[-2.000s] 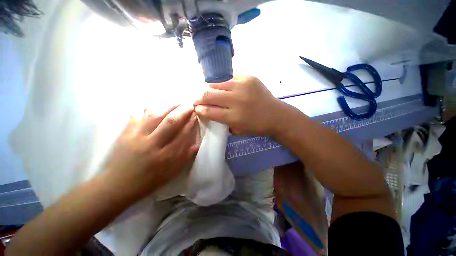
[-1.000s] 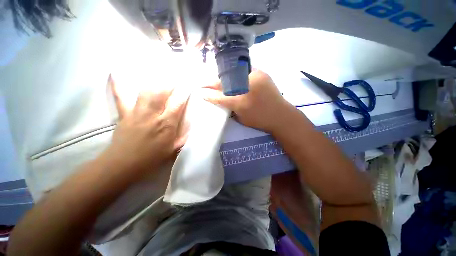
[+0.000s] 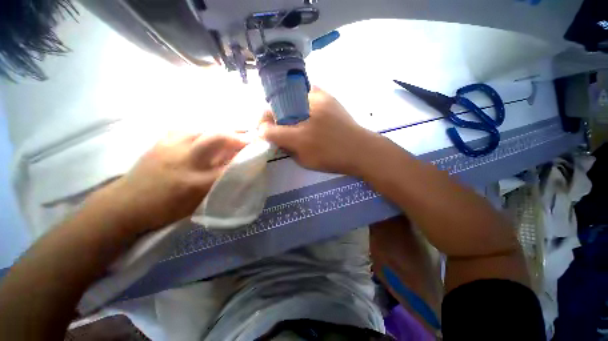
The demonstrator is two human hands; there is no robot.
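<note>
The cream garment panel (image 3: 73,143) lies on the machine bed left of the needle area, glaring white under the lamp, with a welt line at its left. My left hand (image 3: 177,166) lies on the panel with its fingertips at the cloth's edge. My right hand (image 3: 323,136) pinches the edge just below the grey-blue knob (image 3: 287,93), which partly hides its fingers. A rounded flap of cloth (image 3: 237,190) hangs between the hands over the printed ruler (image 3: 333,198). The presser foot area (image 3: 241,66) is blurred by glare.
Scissors (image 3: 460,113) with blue handles lie right of my right hand. The white machine head (image 3: 413,12) crosses the top. A dark tuft (image 3: 30,33) hangs at upper left. A pale mesh basket (image 3: 527,230) with cloth scraps stands at lower right.
The panel and my left hand have shifted up and left, and more of the ruler shows. The flap hangs less far down. My right hand stays at the edge beside the knob.
</note>
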